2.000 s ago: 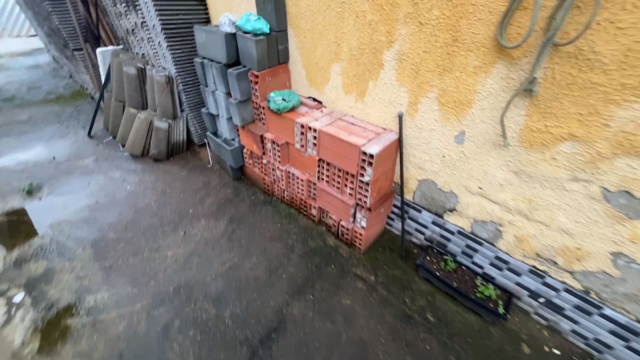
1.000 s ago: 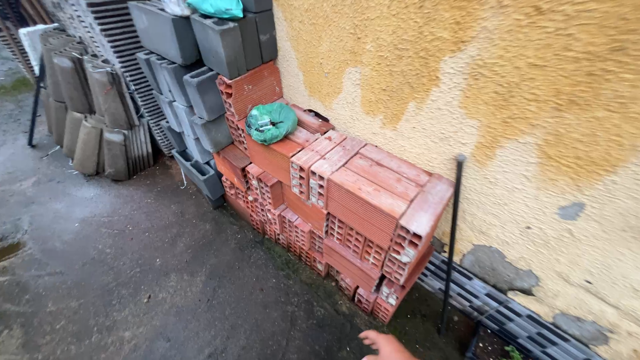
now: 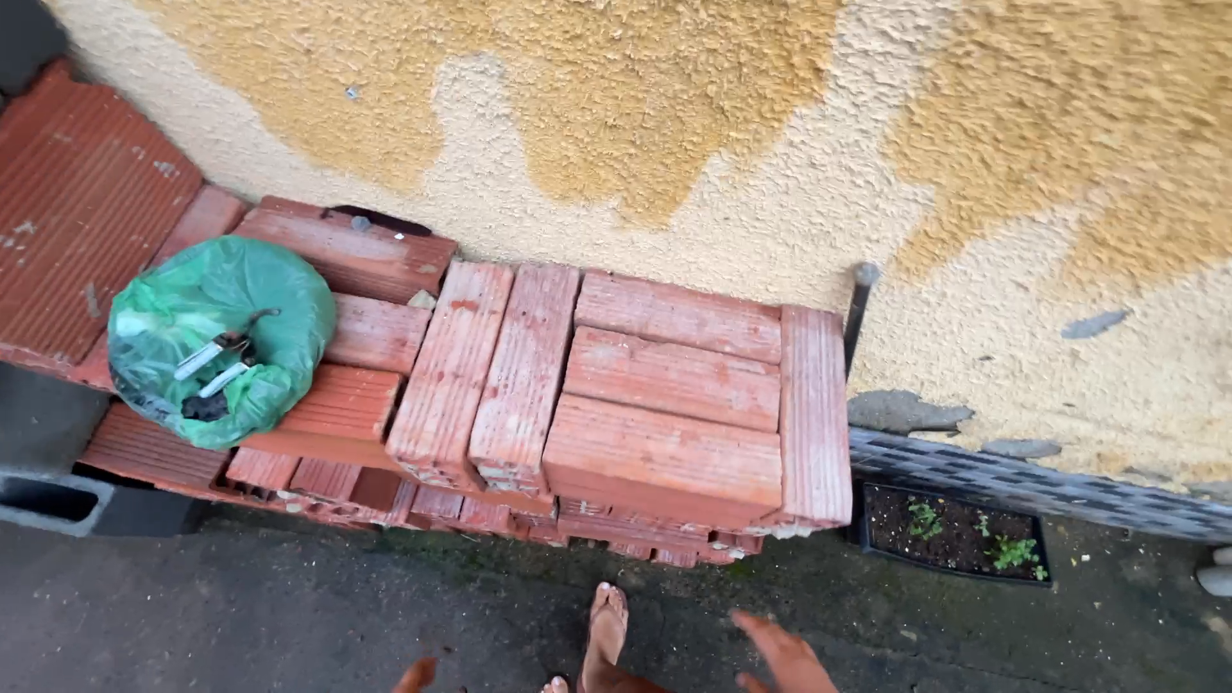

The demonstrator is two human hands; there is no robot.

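A stack of red hollow clay bricks (image 3: 674, 375) stands against the wall, with a green plastic bag (image 3: 274, 298) lying on its left part. At the bottom edge of the head view, my left hand (image 3: 416, 676) shows only as a fingertip or two, so whether it is open cannot be told. Farther right, my right hand (image 3: 784, 656) is in front of the stack with its fingers apart and nothing in them. Neither hand touches the bricks. One brick (image 3: 816, 414) lies crosswise at the right end of the top layer, beside several lengthwise ones.
A dark metal rod (image 3: 857, 318) stands upright by the stack's right end. Right of it, a black planter (image 3: 953, 534) with small green plants sits on the ground by the tiled wall base. A grey concrete block (image 3: 58, 505) is at lower left. My foot (image 3: 606, 621) is close to the bricks.
The view has moved close over the brick stack. My right hand, partly seen one second ago at the bottom, is now farther into view, and a bit of my left hand has appeared.
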